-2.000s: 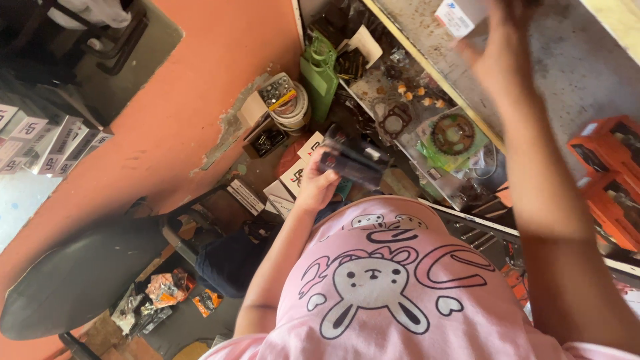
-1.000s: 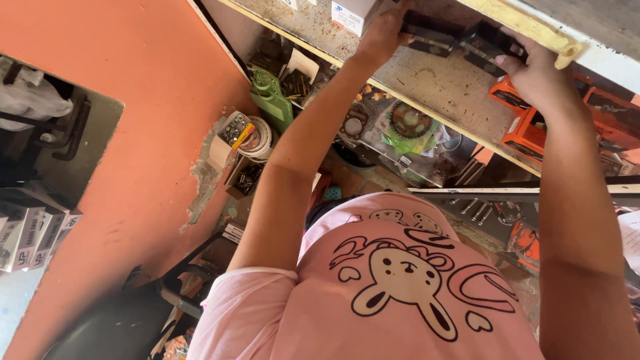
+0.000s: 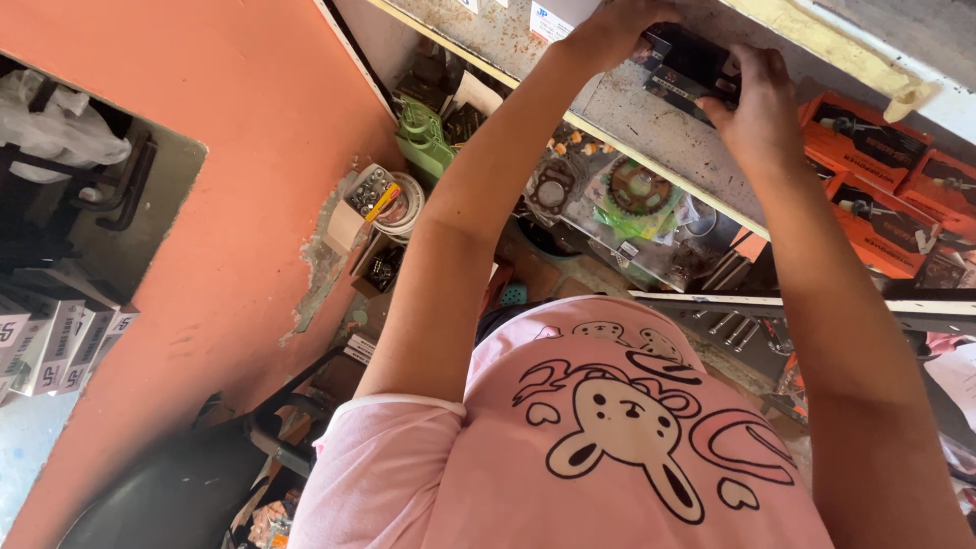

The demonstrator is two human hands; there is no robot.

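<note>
Two or more small black cardboard boxes, one marked for brake pads [image 3: 679,85], lie close together on a worn metal shelf [image 3: 610,99]. My left hand [image 3: 621,34] is at their left end, its fingertips over the far edge; its thumb is hidden. My right hand [image 3: 762,95] grips the right end, with the thumb on the near side and the fingers on the far side. Left of the boxes, beyond my left wrist, stands a white box [image 3: 557,19].
Orange packaged parts [image 3: 877,221] are stacked at the right. Below the shelf lie a sprocket [image 3: 639,187], a gasket [image 3: 550,187] and a green plastic holder [image 3: 423,137]. A box of nuts [image 3: 374,191] sits by the orange wall [image 3: 252,99]. A dark seat [image 3: 168,488] is at lower left.
My left hand, earlier low in the middle with a black box, has moved up to the shelf. My right hand has moved from near the white box to the black boxes. The view has shifted.
</note>
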